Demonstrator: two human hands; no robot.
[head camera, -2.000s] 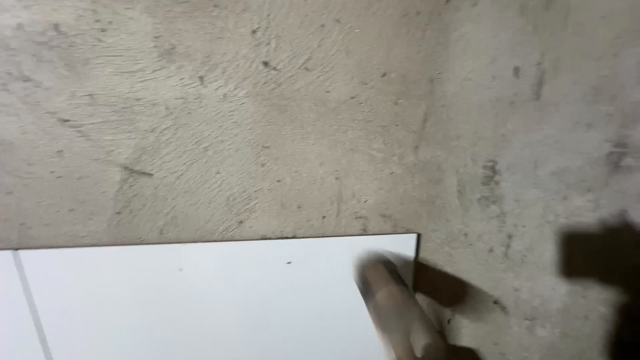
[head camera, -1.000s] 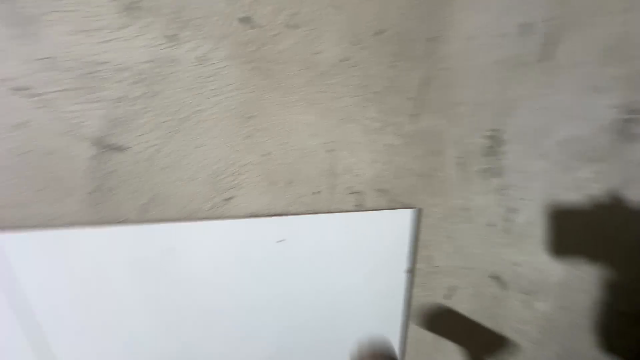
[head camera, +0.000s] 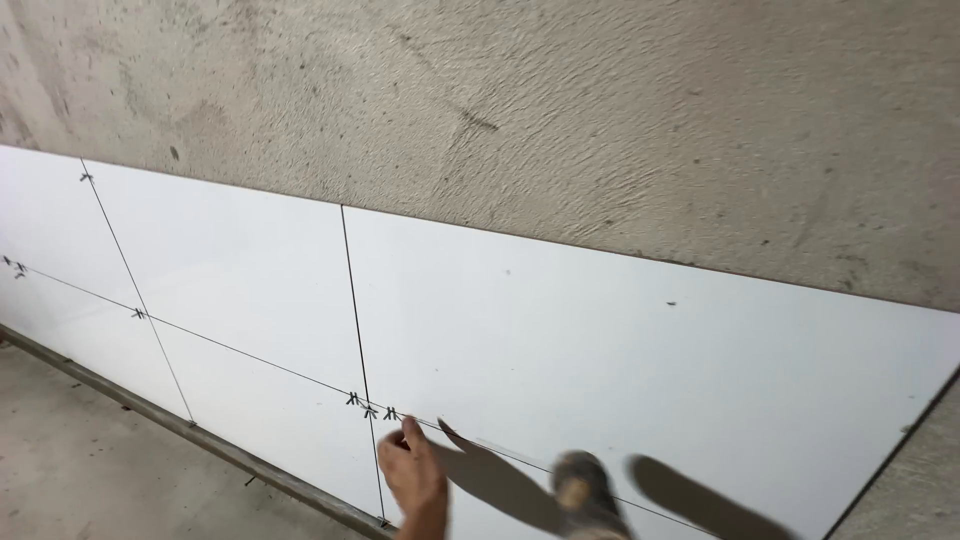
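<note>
My left hand (head camera: 414, 469) is at the lower middle, its fingers bent and a fingertip at the horizontal joint between large white wall tiles (head camera: 637, 360). Whether it pinches anything is unclear. Just left of the fingertip, dark tile spacers (head camera: 390, 413) stick out near a joint crossing. To the right, the dark, rounded end of a blurred tool (head camera: 583, 480), possibly a rubber mallet, rises from the bottom edge in front of the tiles. My right hand cannot be made out. Shadows of the hand and tool fall on the tiles.
Rough grey cement wall (head camera: 480, 120) lies above the tile edge. More spacers (head camera: 139, 313) sit at joints on the left. A narrow ledge (head camera: 225, 450) runs below the tiles, with bare concrete floor (head camera: 90, 450) beneath it at lower left.
The view has swung left, bringing more tiles and spacers into sight. My left hand has come into view at the joint. The rounded tool end shows further up than one second ago.
</note>
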